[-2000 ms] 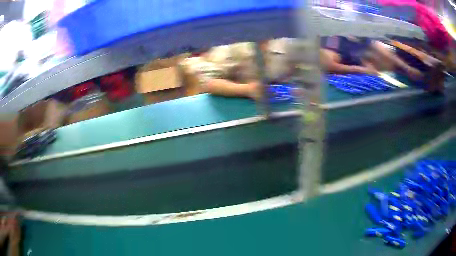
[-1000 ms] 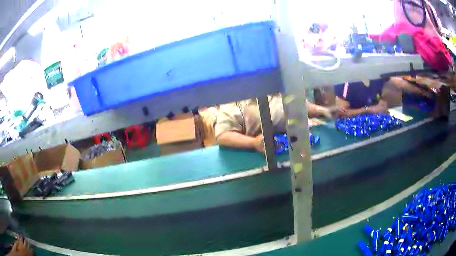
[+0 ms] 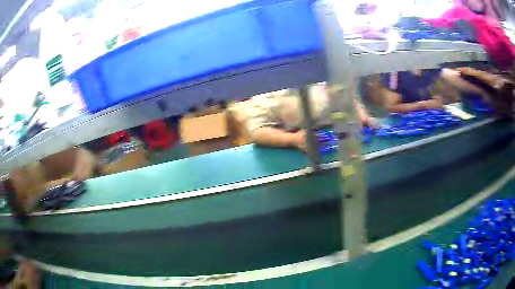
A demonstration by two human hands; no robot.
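A heap of bright blue cells [image 3: 477,248] with pale ends lies on the near green bench surface [image 3: 316,277] at the lower right. Some cells lie loose at the heap's left side. I cannot make out either of my own hands. A blurred hand shows at the lower left edge, cut off by the picture; it looks like another person's, and what it holds cannot be told.
A dark green conveyor [image 3: 186,245] runs between pale rails beyond the bench. A metal post [image 3: 353,209] stands at its near rail. A blue bin [image 3: 197,56] is on the shelf above. Across the line are people's arms, more blue cells [image 3: 420,123], cartons [image 3: 204,127] and dark parts [image 3: 62,193].
The view has tilted down since one second ago, so the bin, post and far bench sit higher in the picture. The blurred hand at the lower left shows slightly more.
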